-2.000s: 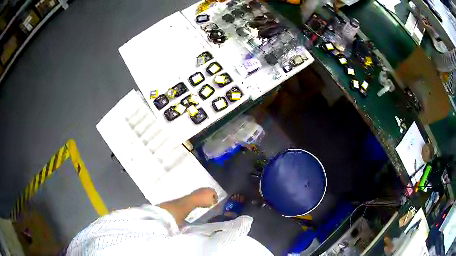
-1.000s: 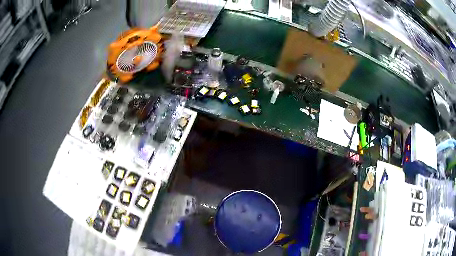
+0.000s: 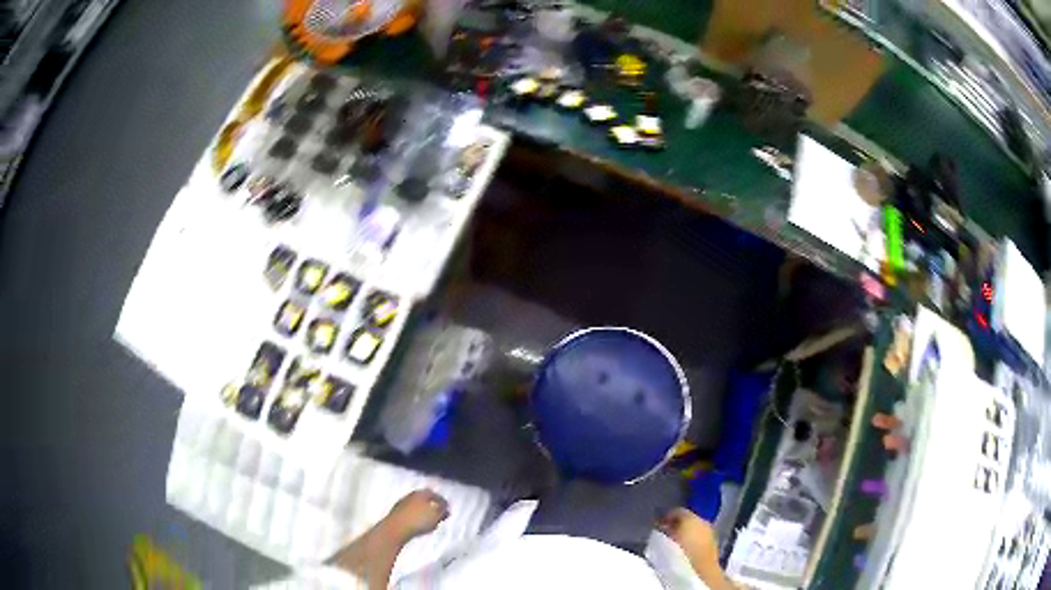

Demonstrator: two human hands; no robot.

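My left hand is low in the view, over the pocketed white tray at the lower left. It is small and blurred; its fingers look curled, and I cannot tell if it holds anything. My right hand is at the bottom edge beside my white clothing, right of the stool's lower rim, also blurred. A round blue stool stands between and beyond my hands. Several black watch units, many with pale or yellow tops, lie on a white tray at the left.
The green bench runs across the back, with more units, a white paper sheet and a green stick. An orange fan is at the top left. A pocketed white tray sits lower left; a box of parts lies lower right.
The view has swung right, then down since the oldest frame. My left hand, out of view one second ago, shows again, and my right hand has come into view at the bottom.
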